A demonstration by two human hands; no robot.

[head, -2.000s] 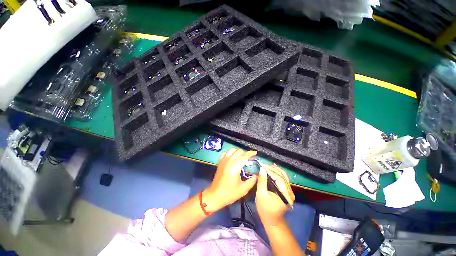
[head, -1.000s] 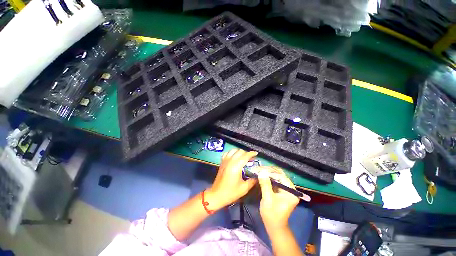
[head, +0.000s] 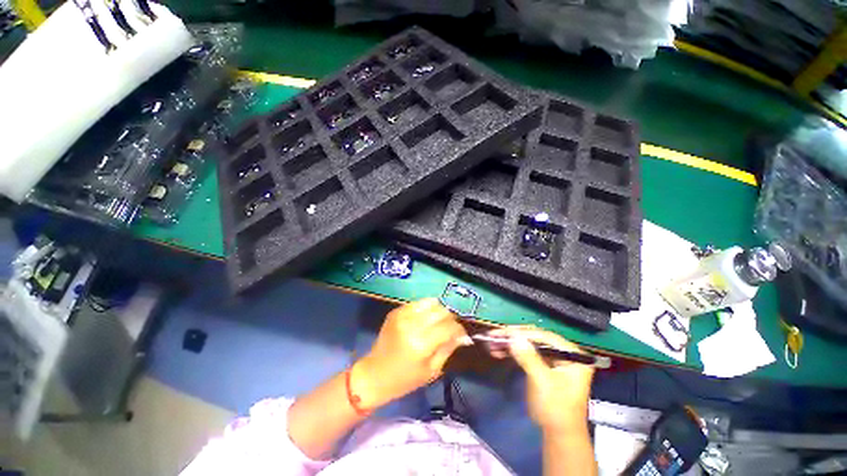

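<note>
My right hand (head: 555, 379) holds thin dark tweezers (head: 557, 352), lying nearly level, their pale rear end to the right. My left hand (head: 409, 349) is at the tweezers' front end, with its fingertips pinched together; whether a small part is between them is hidden. A thin rounded frame (head: 460, 298) lies at the green bench's front edge, just beyond my left fingers. A small blue-white part (head: 395, 265) with thin dark pieces lies left of it, below the foam trays.
Black foam trays (head: 325, 218) with small parts in some pockets are stacked askew. A white block (head: 88, 93) and clear trays (head: 121, 172) stand left. A bottle (head: 710, 284), wipe (head: 736, 346), dark loop (head: 671, 331) and yellow tag (head: 792, 344) are right. A handheld meter (head: 671, 444) is lower right.
The round housing seen between my left fingers no longer shows there. The thin frame now shows on the bench edge. Both hands have come down towards me, and my right hand has moved right with the tweezers.
</note>
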